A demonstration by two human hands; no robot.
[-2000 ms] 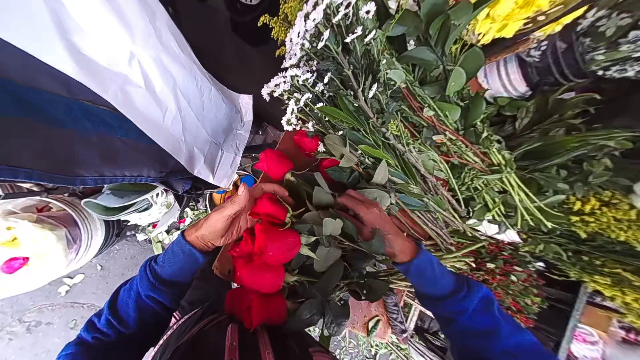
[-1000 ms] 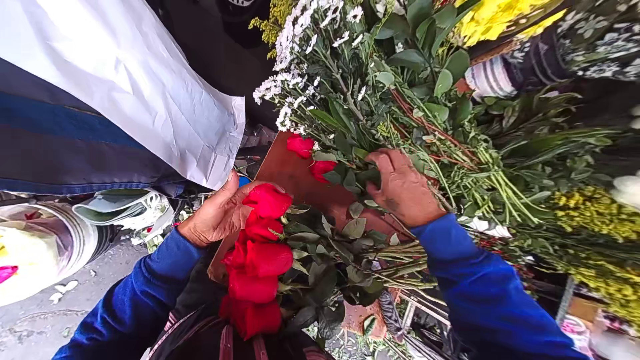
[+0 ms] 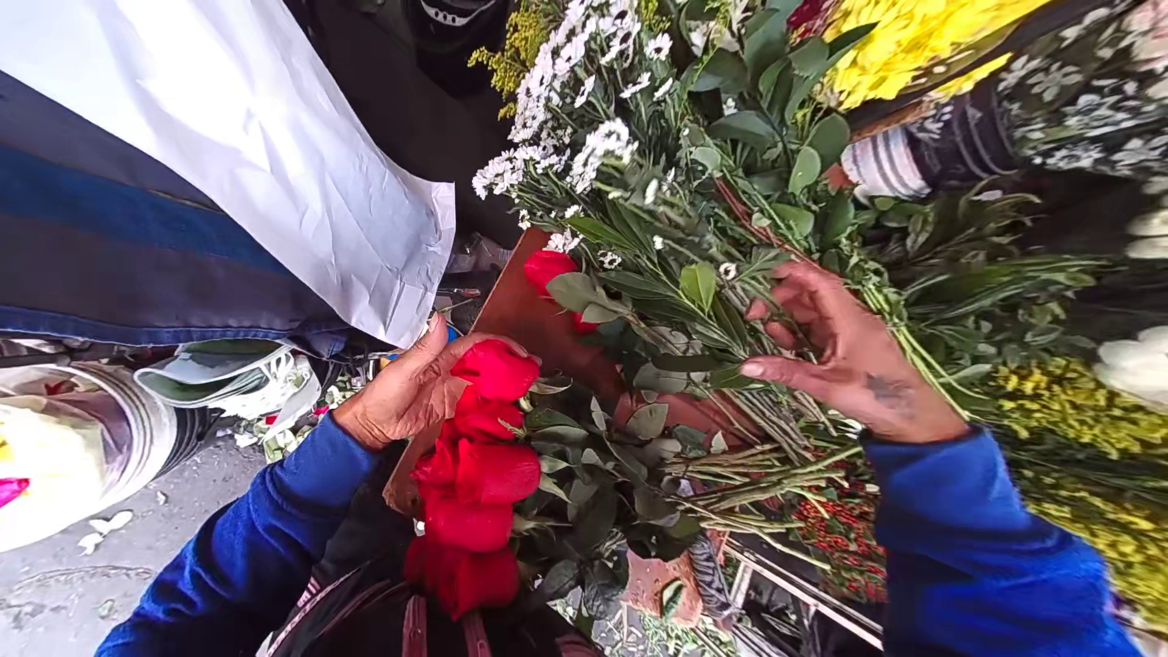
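Observation:
Several red roses [image 3: 493,470] lie in a row on a brown board [image 3: 525,315], their leafy stems pointing right. My left hand [image 3: 411,379] is beside the top rose, fingers partly behind the bloom; whether it grips the rose is hidden. My right hand [image 3: 826,351] is spread over green stems at centre right, thumb and fingers apart, with nothing clearly held. Another red rose [image 3: 549,271] shows near the board's upper edge, partly under leaves. Cut rose stems [image 3: 757,479] lie below my right hand. White daisy-like flowers [image 3: 602,151] stand above the board.
White paper [image 3: 274,137] hangs at upper left over dark blue fabric. A bucket [image 3: 137,438] with wrapped flowers stands at far left. Yellow flowers [image 3: 922,46], leafy branches and small red berries [image 3: 844,538] crowd the right side. Petals lie on the grey ground [image 3: 73,584].
My right hand has moved right from the roses, its fingers now spread. The board's upper part, covered at first, shows. My left hand stays by the top rose of the row.

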